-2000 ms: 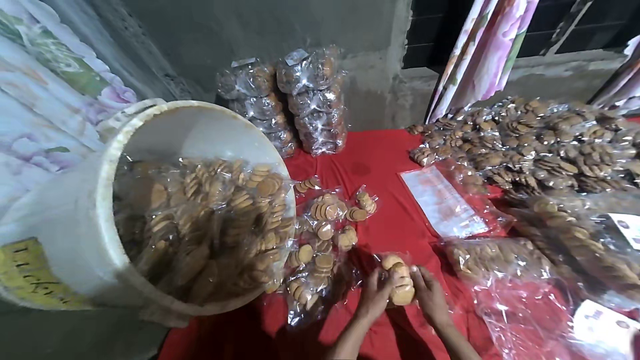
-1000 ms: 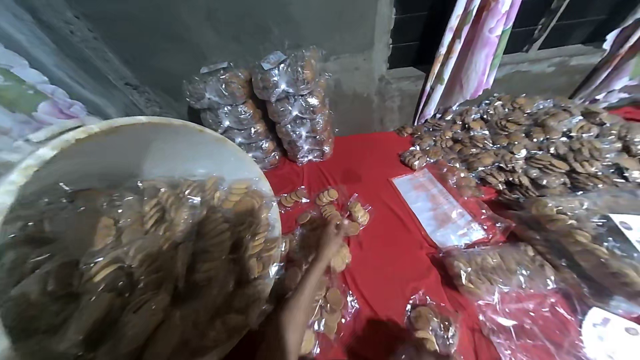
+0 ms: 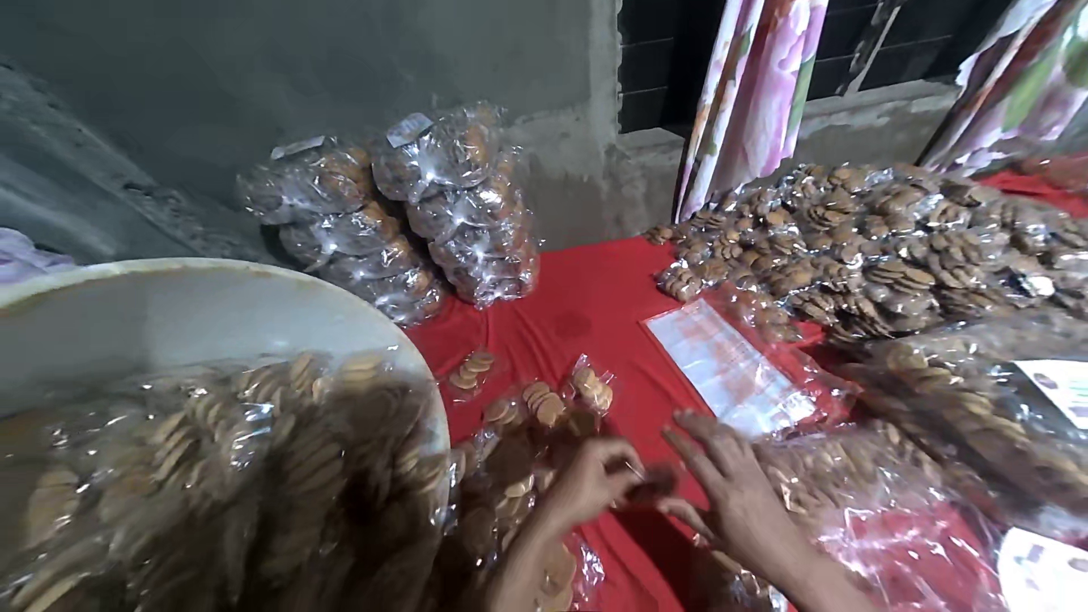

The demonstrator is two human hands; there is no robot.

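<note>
My left hand (image 3: 595, 480) is over the red cloth, its thumb and fingers pinched at a small blurred piece, perhaps the edge of a clear plastic packet. My right hand (image 3: 735, 489) is just to its right, fingers spread, with nothing seen in its grasp. Small clear packets of round biscuits (image 3: 544, 404) lie beside and beyond my left hand. Another biscuit packet (image 3: 739, 582) lies partly hidden under my right wrist. At the left, a large white plastic bucket (image 3: 212, 276) holds many biscuit packets (image 3: 280, 459).
Stacked bags of biscuits (image 3: 476, 204) stand against the wall. A large heap of biscuit packets (image 3: 884, 246) lies at the back right. Flat clear plastic bags (image 3: 731, 365) lie on the red cloth (image 3: 586, 297). Larger filled bags (image 3: 960, 391) are at the right, below a floral curtain (image 3: 765, 93).
Two seconds ago both hands held a stack of biscuits. One second ago my left hand reached into the loose packets; now it is nearer, beside my spread right hand. The view has shifted.
</note>
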